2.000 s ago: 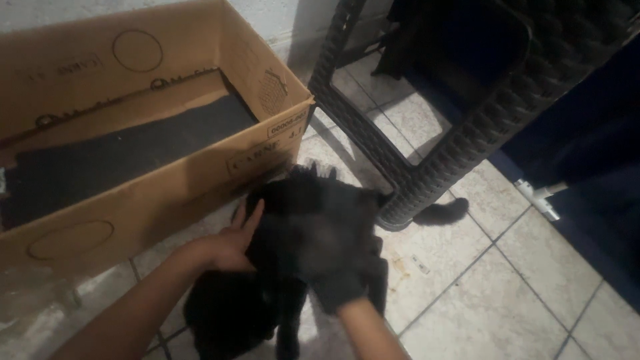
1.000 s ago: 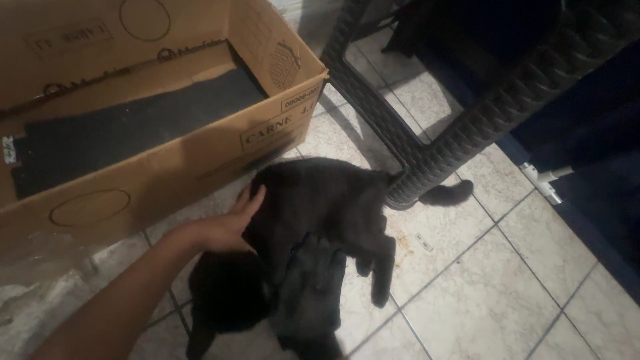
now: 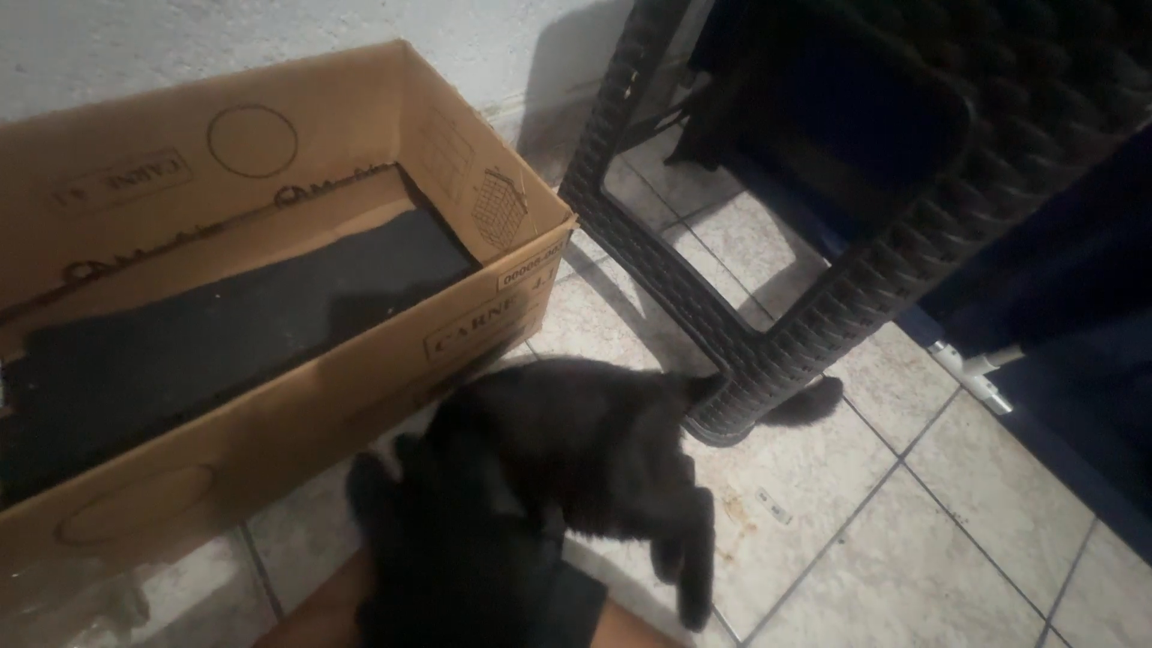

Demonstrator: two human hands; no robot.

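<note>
A black cat point(image 3: 585, 432) stands on the floor tiles beside a cardboard box, its hindquarters by a black woven-pattern furniture leg and its tail reaching past that leg. My right hand point(image 3: 468, 549), in a dark glove, is at the cat's front end, over or against it; glove and fur blend, so the finger pose and the cat's head are unclear. Of my left arm, the bare forearm point(image 3: 319, 603) shows at the bottom edge. My left hand is mostly hidden behind the dark glove and the cat's front, so its grip cannot be seen.
The open cardboard box point(image 3: 360, 387), with a dark sheet point(image 3: 252, 315) inside, stands at the left near a white wall. Black woven-pattern furniture point(image 3: 729, 378) rises at the right. Beyond it are dark blue fabric point(image 3: 1071, 297) and a pale tube fitting point(image 3: 976, 373). A small flat scrap point(image 3: 774, 506) lies on the tiles.
My gloved right hand has moved from the cat's underside and legs toward its front end. My left hand, seen on the cat's shoulder before, is now mostly covered.
</note>
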